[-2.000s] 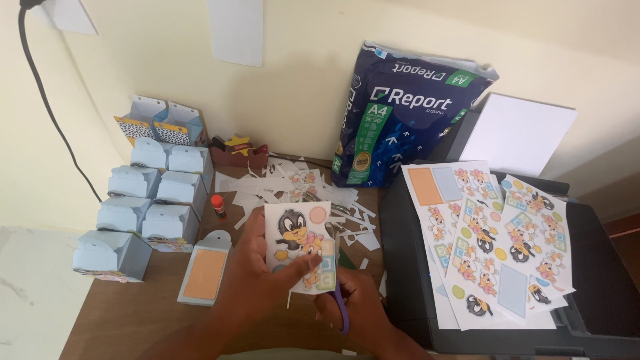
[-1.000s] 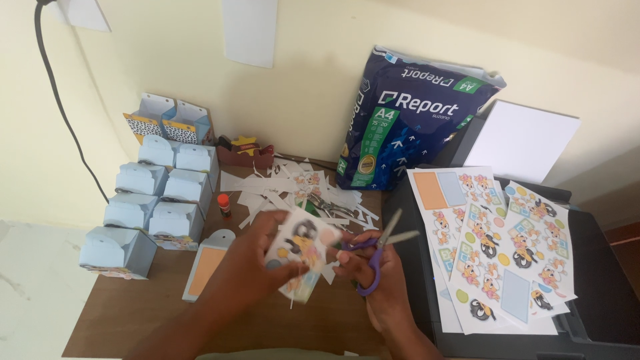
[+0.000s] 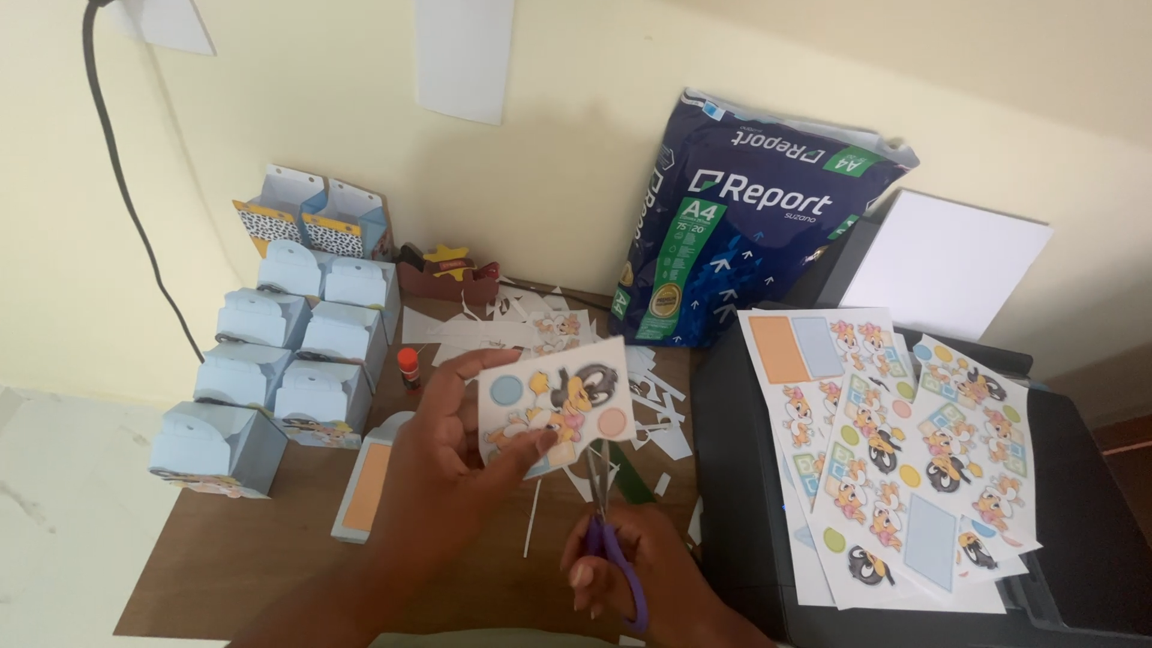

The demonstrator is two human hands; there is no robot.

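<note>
My left hand (image 3: 468, 459) grips a piece of white paper (image 3: 585, 378) printed with a black cartoon duck, other cartoon figures and coloured circles, its thumb on the front. My right hand (image 3: 630, 562) holds scissors (image 3: 621, 567) with purple handles, their nearly closed metal blades pointing up at the paper's lower edge. Beneath and behind the paper lie white paper scraps (image 3: 661, 405). An orange-and-blue paper piece (image 3: 367, 486) lies partly hidden behind my left hand. Just beyond that hand stands a glue stick (image 3: 409, 369) with a red cap.
Several light blue paper boxes (image 3: 220, 441) stand at the left, with patterned boxes (image 3: 337, 229) behind. A dark red paper item (image 3: 450, 279) lies near the wall. At right, printed sheets (image 3: 900, 450) rest on a black printer (image 3: 747, 504); a blue paper pack (image 3: 738, 234) leans on the wall.
The printed paper in my left hand has been turned. The scissors, spread apart and aimed up to the right one second ago, now have their blades nearly together at the paper's lower edge.
</note>
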